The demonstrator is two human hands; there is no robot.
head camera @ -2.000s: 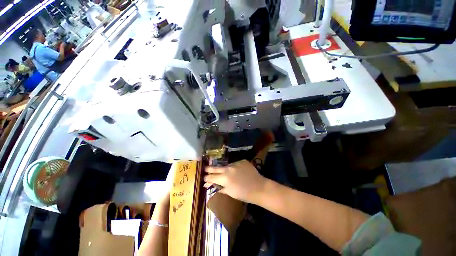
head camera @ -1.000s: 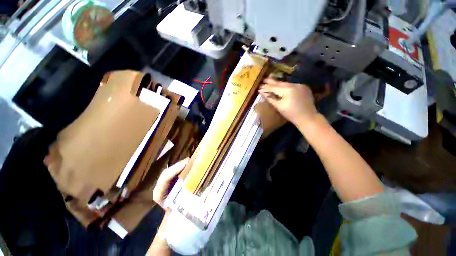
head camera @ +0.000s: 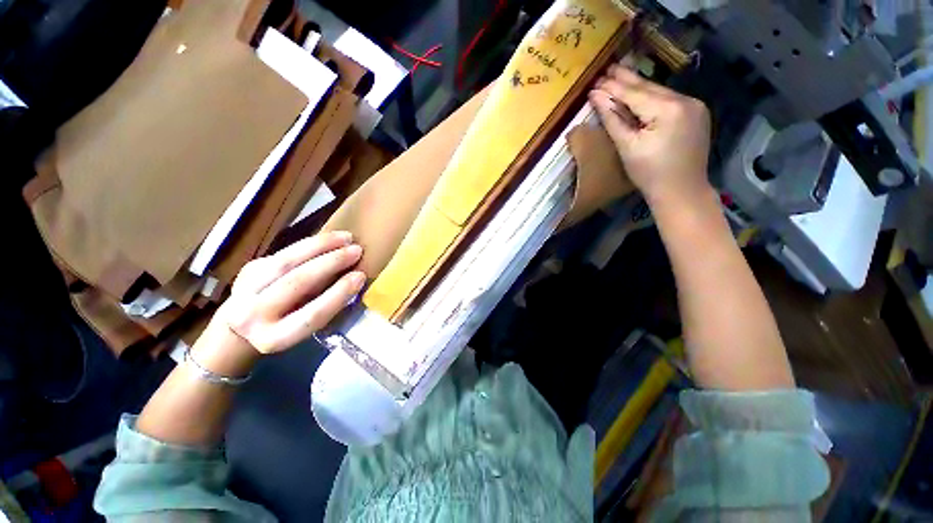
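A brown panel point(head camera: 394, 194) lies around the machine's narrow white arm point(head camera: 358, 398), spreading out on both sides. A yellow strip point(head camera: 481, 169) with black handwriting lies along the arm, with a narrow brown seam edge point(head camera: 486, 209) beside it. My left hand point(head camera: 292, 291) holds the panel's lower left edge, fingers on top; the thumb is hidden. My right hand point(head camera: 660, 133) is beside the strip's upper end, fingertips pinched on a small dark thing, possibly a tool, at the seam edge. The needle area is mostly cut off at the top.
A thick stack of brown panels point(head camera: 169, 143) with white pieces between them lies at left. Red thread or wire point(head camera: 417, 58) shows near the top. A metal slide part point(head camera: 864, 143) and white machine base point(head camera: 818, 225) are at right. A yellow bar point(head camera: 634, 409) stands lower right.
The view has moved down and closer to the arm. My left hand has come from beside the arm's end out to the panel's left edge. My right hand stays near the strip's upper end.
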